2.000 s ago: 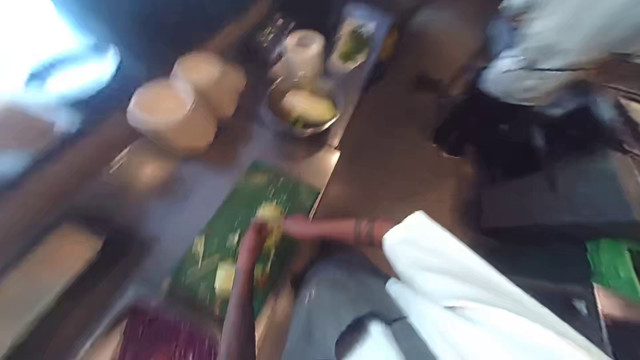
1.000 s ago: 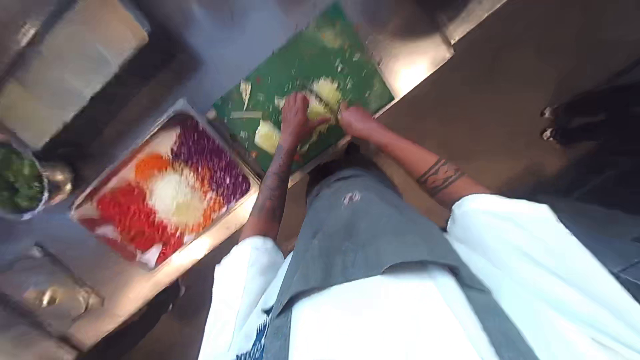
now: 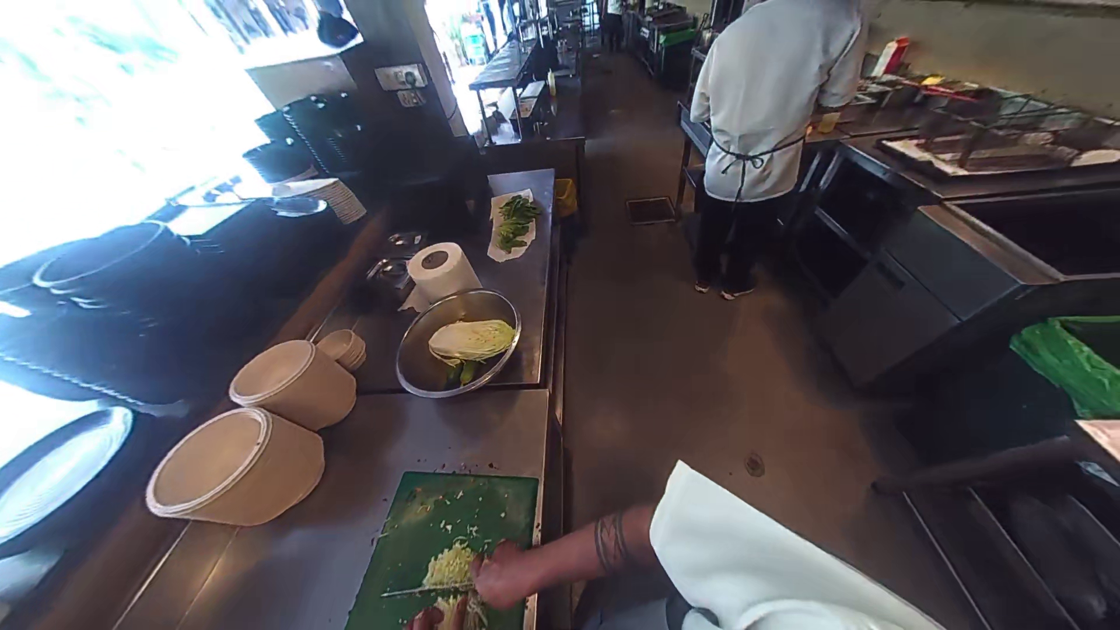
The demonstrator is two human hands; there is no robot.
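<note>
My right hand (image 3: 500,575) is closed around the handle end of a kitchen knife (image 3: 426,591), whose blade points left across the green cutting board (image 3: 464,505). Shredded cabbage (image 3: 450,564) lies in a small pile against the far side of the blade. My left hand (image 3: 426,619) shows only by its fingers at the bottom edge, on pale cabbage (image 3: 455,610) close to the blade. Small scraps dot the board. Beyond it, a steel bowl (image 3: 411,372) holds an elongated napa cabbage (image 3: 472,339) and something green.
Stacked paper bowls (image 3: 254,464) stand left of the board. Farther back are a paper roll (image 3: 444,271) and leafy greens (image 3: 516,223) on paper. A co-worker (image 3: 761,105) in white stands across the aisle, facing a counter. A green-lined bin (image 3: 1072,363) is at right.
The view has swung up and away along the aisle; the tray of cut vegetables seen one second ago is out of frame. Both hands remain at the cabbage on the board.
</note>
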